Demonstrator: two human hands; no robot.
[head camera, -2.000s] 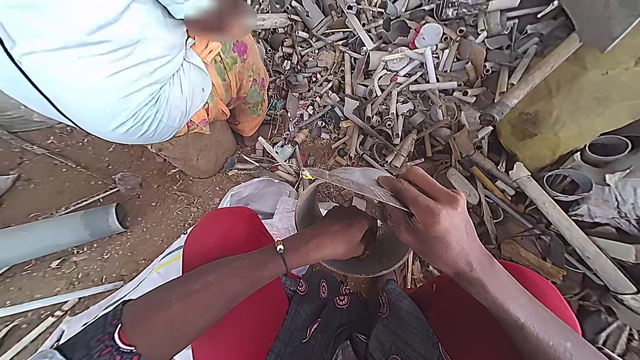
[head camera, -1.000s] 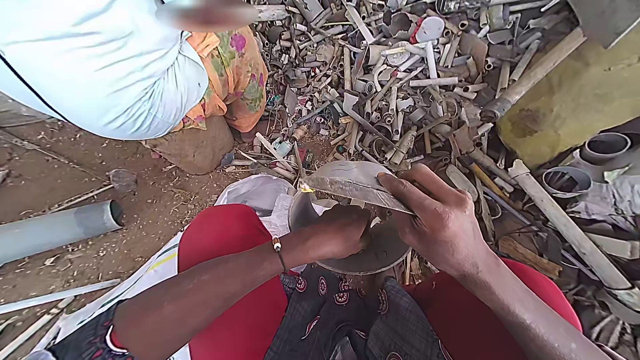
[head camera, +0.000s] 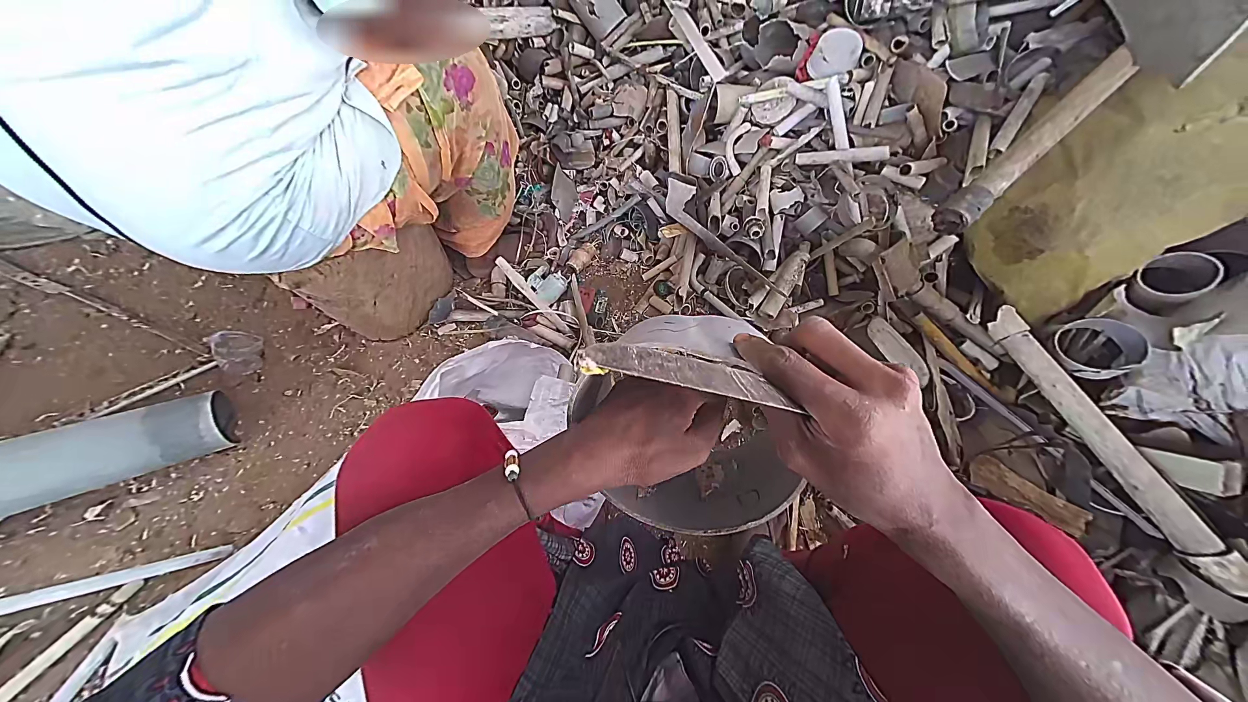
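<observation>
My right hand (head camera: 858, 419) grips a curved grey piece of plastic pipe (head camera: 682, 370), its thumb and fingers on the right end. The piece is tilted, its cut edge facing me and a yellowish spot at its left tip. Below it, my left hand (head camera: 658, 434) reaches over a round grey container (head camera: 712, 497) between my knees. Its fingers are curled and partly hidden under the piece, so what they hold cannot be told. Small scraps lie inside the container.
Broken pipe pieces (head camera: 838, 156) are heaped ahead. A person in a light blue top (head camera: 214, 136) sits at upper left beside a stone (head camera: 375, 283). A large grey pipe (head camera: 117, 448) lies left; a long pale pipe (head camera: 1111, 439) lies right, near a yellowish sack (head camera: 1102, 185).
The plastic piece has tilted in my right hand, so that more of its pale face shows behind the cut edge. Both hands stay over the container.
</observation>
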